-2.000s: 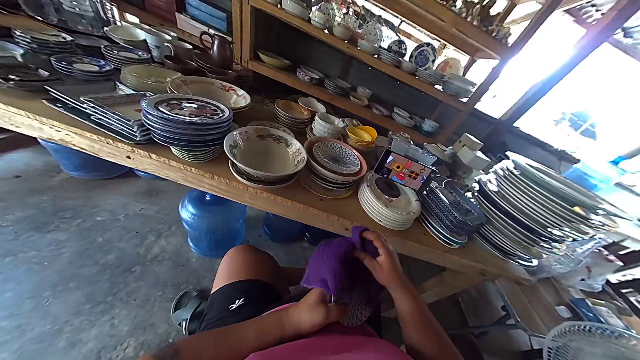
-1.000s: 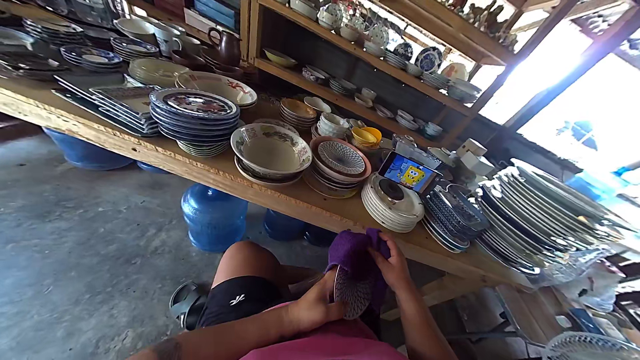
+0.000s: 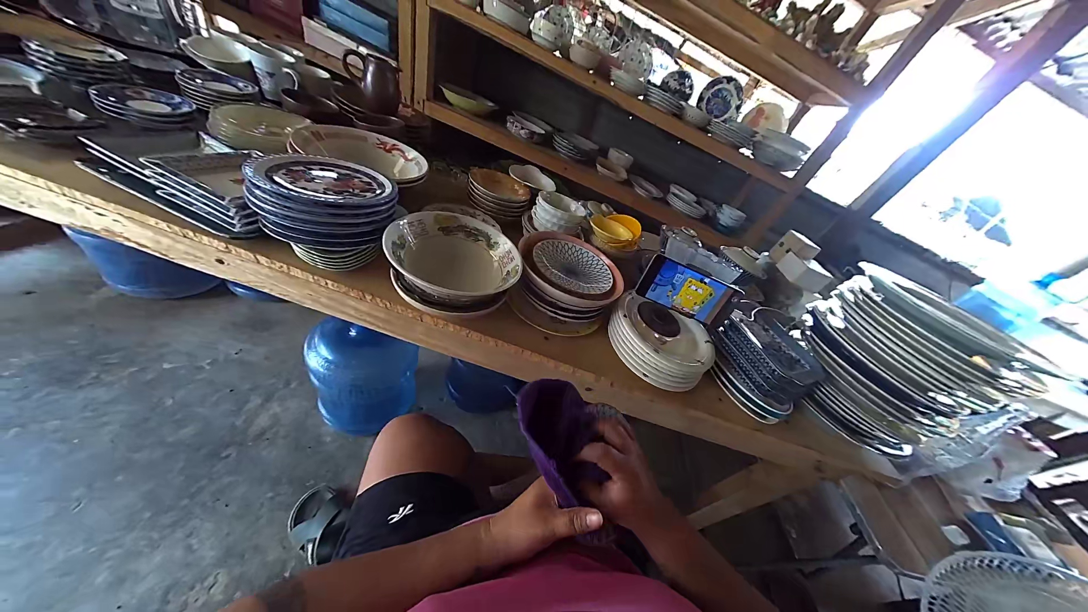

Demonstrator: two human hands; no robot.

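Over my lap, both hands are on a purple cloth (image 3: 552, 429) and a patterned dish (image 3: 605, 413), of which only a small rim part shows behind my fingers. My left hand (image 3: 544, 520) grips the cloth and dish from below, its thumb pointing right. On the right side, my right hand (image 3: 619, 476) has its fingers bent into the cloth against the dish. Most of the dish is hidden by cloth and fingers. Just beyond them, at the wooden table's edge (image 3: 586, 387), stands a stack of white plates (image 3: 654, 361) with a dark round lid-like piece on top.
A phone (image 3: 687, 289) showing a cartoon leans behind the white plates. Stacked bowls (image 3: 452, 259), blue-rimmed plates (image 3: 323, 191) and large tilted platters (image 3: 901, 357) crowd the table. Blue water jugs (image 3: 361, 374) stand beneath it. Shelves of crockery rise behind. A white plastic basket (image 3: 1003, 582) is at lower right.
The dish, plainly visible below the cloth one second ago, is now mostly covered. The purple cloth has spread upward and left of my right hand, whose fingers have moved into it.
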